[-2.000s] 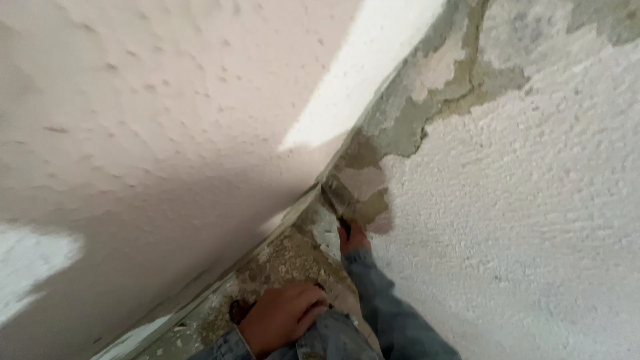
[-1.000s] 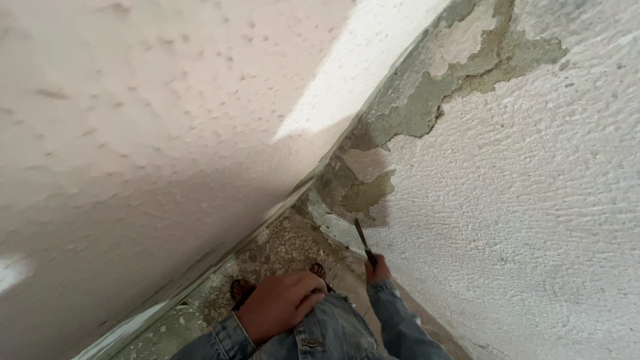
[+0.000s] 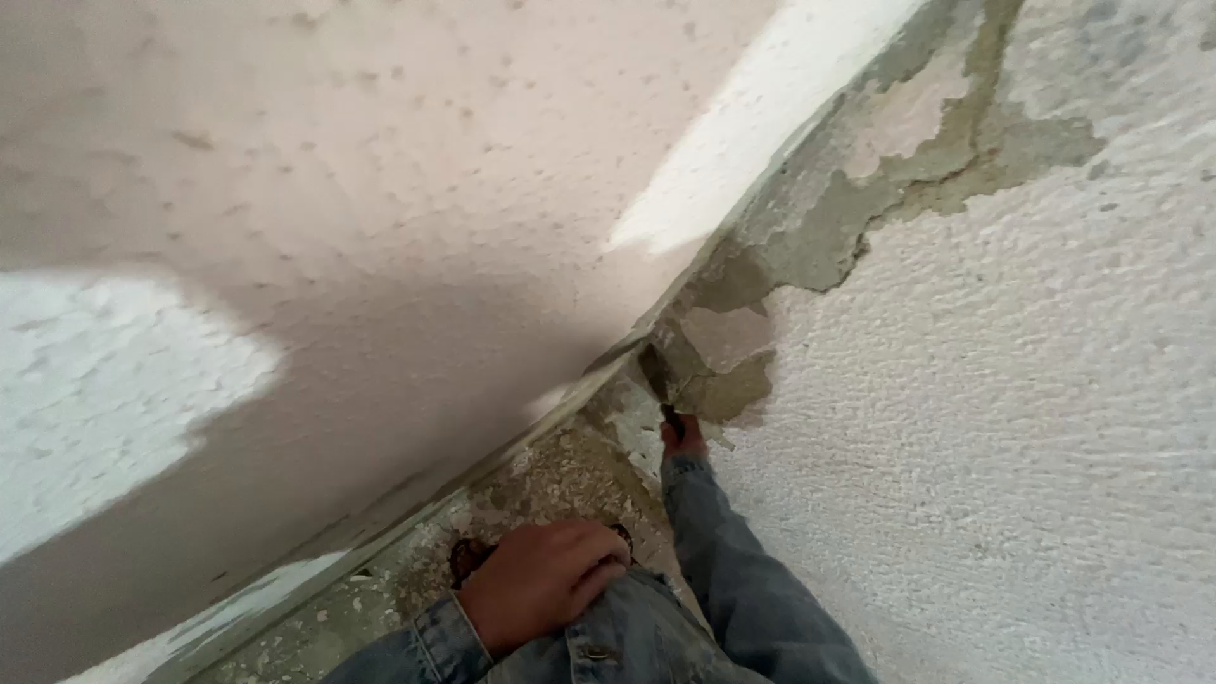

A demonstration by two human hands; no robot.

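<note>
My right hand [image 3: 686,437] is closed around the dark handle of a scraper [image 3: 654,373]. The scraper's blade points up toward the corner where the two walls meet, over bare, discoloured plaster [image 3: 731,385]; whether it touches the surface cannot be told. My left hand [image 3: 543,581] rests in front of my body at the bottom of the view, with its fingers curled near the denim jacket. No tool shows in it, and its palm is hidden.
A textured pale wall [image 3: 997,399] with peeled patches [image 3: 826,237] stands on the right. A pinkish wall [image 3: 380,190] fills the left. Flakes and debris lie on the floor [image 3: 570,475] around my feet, which wear dark footwear [image 3: 467,559].
Since one second ago, my right hand has moved the scraper away from my body, up toward the wall corner. My left hand has stayed in front of my body.
</note>
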